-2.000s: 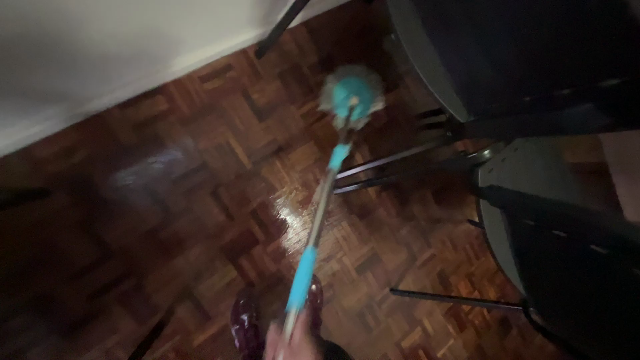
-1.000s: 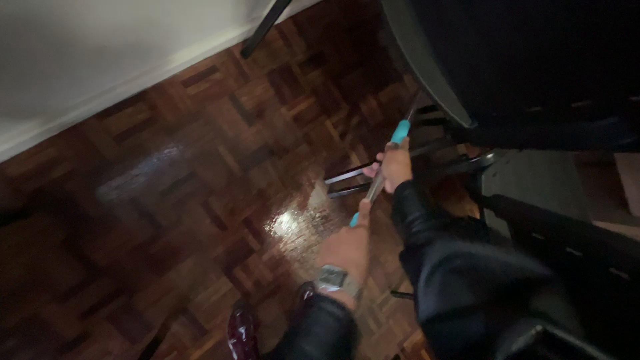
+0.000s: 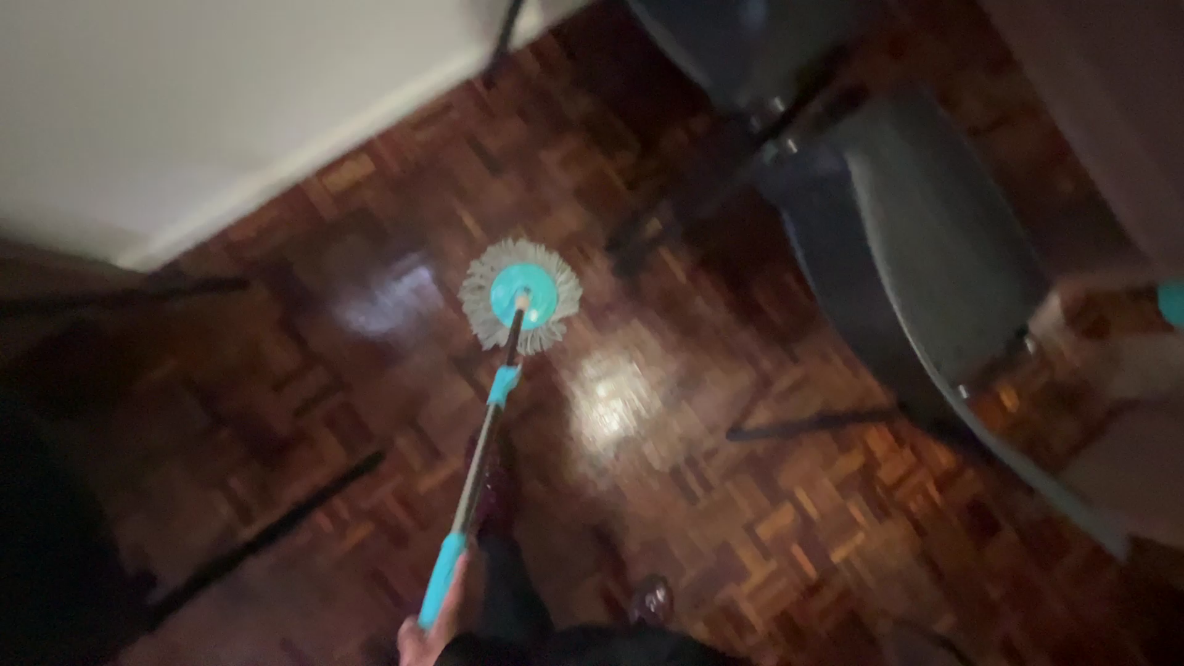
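A spin mop with a round turquoise head (image 3: 524,296) and a pale grey string fringe rests on the parquet floor near the middle of the view. Its metal pole (image 3: 476,472) slants down to the lower left, with a turquoise collar near the head and a turquoise grip (image 3: 442,578) lower down. My right hand (image 3: 439,610), at the bottom edge, is closed around the pole at the lower end of that grip. A dark sleeve runs to the right of it. My left hand is out of the picture.
Dark chairs with a grey seat (image 3: 943,240) stand at the right, one leg (image 3: 814,423) reaching over the parquet. A white wall (image 3: 231,92) fills the upper left. Another dark leg (image 3: 268,536) lies lower left. My shiny dark red shoe (image 3: 652,599) shows below.
The mop head, hidden by the chairs at the right one second ago, is out on open floor. My left hand, on the pole then, has left the view. The view has shifted.
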